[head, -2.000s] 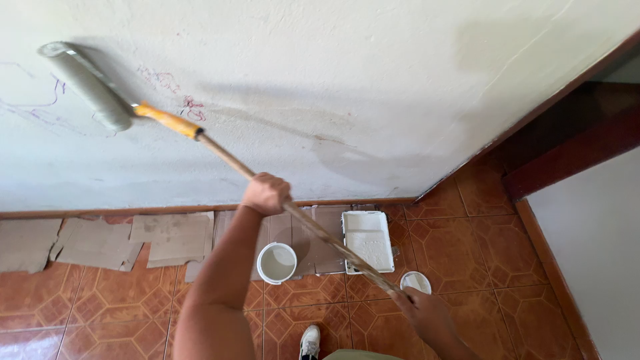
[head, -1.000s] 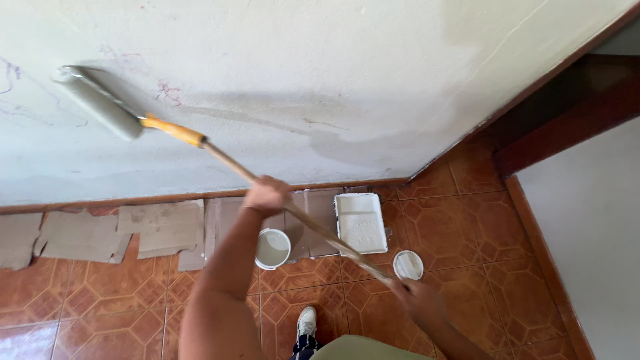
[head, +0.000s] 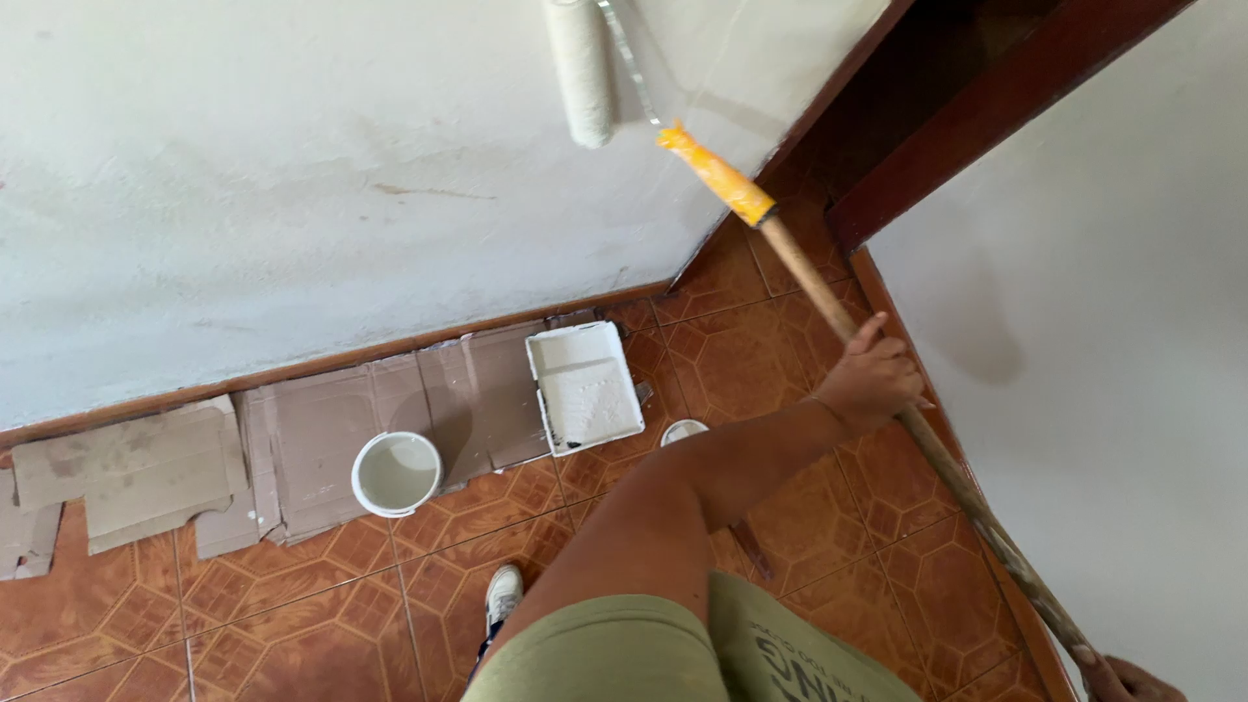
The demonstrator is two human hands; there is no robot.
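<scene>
My left hand (head: 871, 375) grips the wooden extension pole (head: 941, 458) of a paint roller partway along. My right hand (head: 1131, 678), partly cut off at the bottom right corner, is closed around the pole's lower end. The pole fits into the roller's yellow handle (head: 721, 180), which has paint smears. The white roller cover (head: 582, 78) is at the top of the view, by the white wall (head: 292, 175); whether it touches the wall cannot be told. A white paint tray (head: 588, 388) holding white paint lies partly on cardboard, below the roller.
A white bucket (head: 397, 475) stands at the edge of the flattened cardboard (head: 327, 439) along the wall's base. A round white lid or container (head: 682, 431) is on the tiled floor, partly behind my left arm. A dark red door frame (head: 975, 127) and another wall (head: 1121, 370) are at right.
The roller has moved from the marked left part of the wall to the right, near the wall's corner. Both hands have kept hold of the pole and moved right with it. The view has shifted.
</scene>
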